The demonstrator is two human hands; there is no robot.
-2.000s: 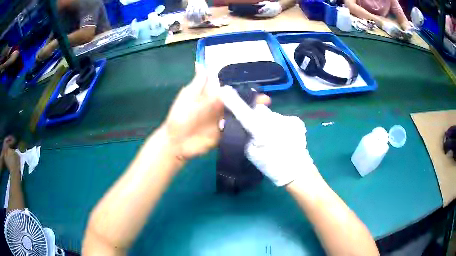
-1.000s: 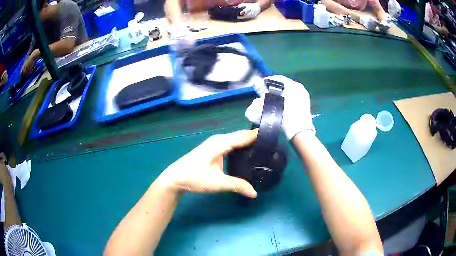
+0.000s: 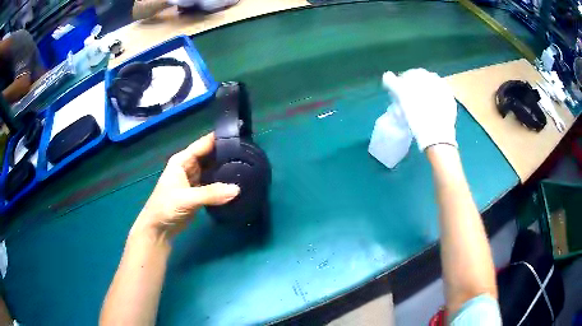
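My bare left hand (image 3: 182, 191) grips black over-ear headphones (image 3: 246, 181) by an ear cup, thumb on the outer shell. The headband points up and away, and the headphones are held above the green bench. My right hand (image 3: 424, 108), in a white glove, is at the top of the squat white bottle (image 3: 390, 137) on the bench to the right. The glove hides the bottle's top and cap, and its fingers are partly hidden, so its grip cannot be told.
Blue trays (image 3: 207, 95) with white liners stand on the conveyor (image 3: 306, 57) at upper left, holding other headphones and black oval cases. A tan mat (image 3: 472, 102) with black headphones (image 3: 520, 105) lies at right. Another person's arm shows at the top.
My right hand has left the headphones and moved right to the bottle. My left hand keeps hold of the headphones. The view has turned right, and the trays appear further left.
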